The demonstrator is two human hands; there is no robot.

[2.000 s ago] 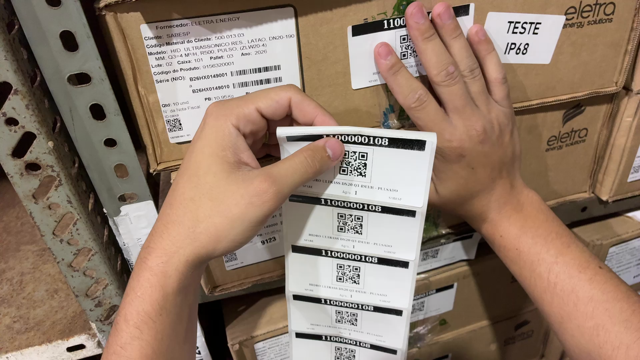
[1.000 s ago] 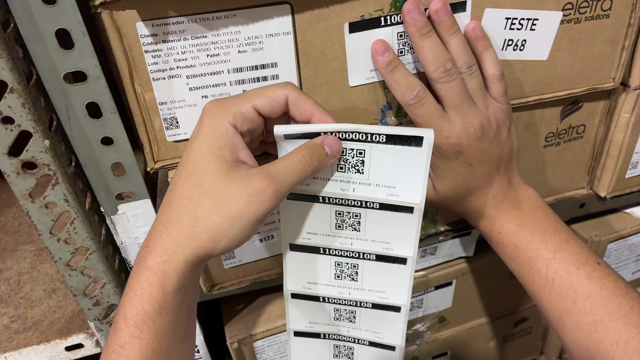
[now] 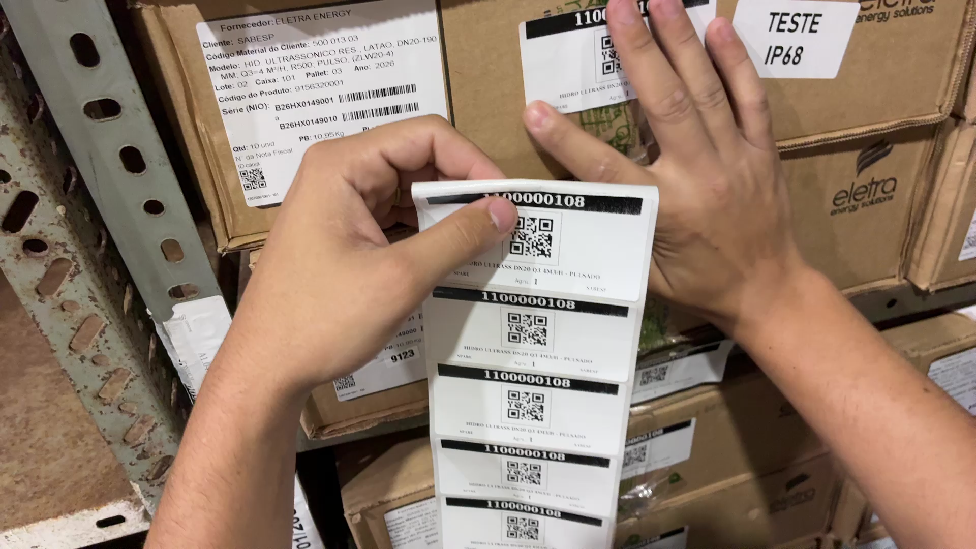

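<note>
My left hand [image 3: 374, 244] pinches the top of a strip of white printed labels [image 3: 526, 412], its thumb in front and its fingers behind. The strip hangs down past the bottom of the view, each label bearing a black band and a square code. Behind it, my right hand [image 3: 694, 152] lies with fingers spread over a like label [image 3: 576, 65] on the front of a cardboard box [image 3: 488, 46]. The right palm is partly hidden by the strip. Clear tape with green print shows under that label.
A large white label [image 3: 328, 99] and a smaller white label [image 3: 794, 38] are on the same box. More cardboard boxes [image 3: 854, 198] are stacked below and to the right. A perforated metal shelf upright [image 3: 99, 114] stands at the left, with rusty metal beside it.
</note>
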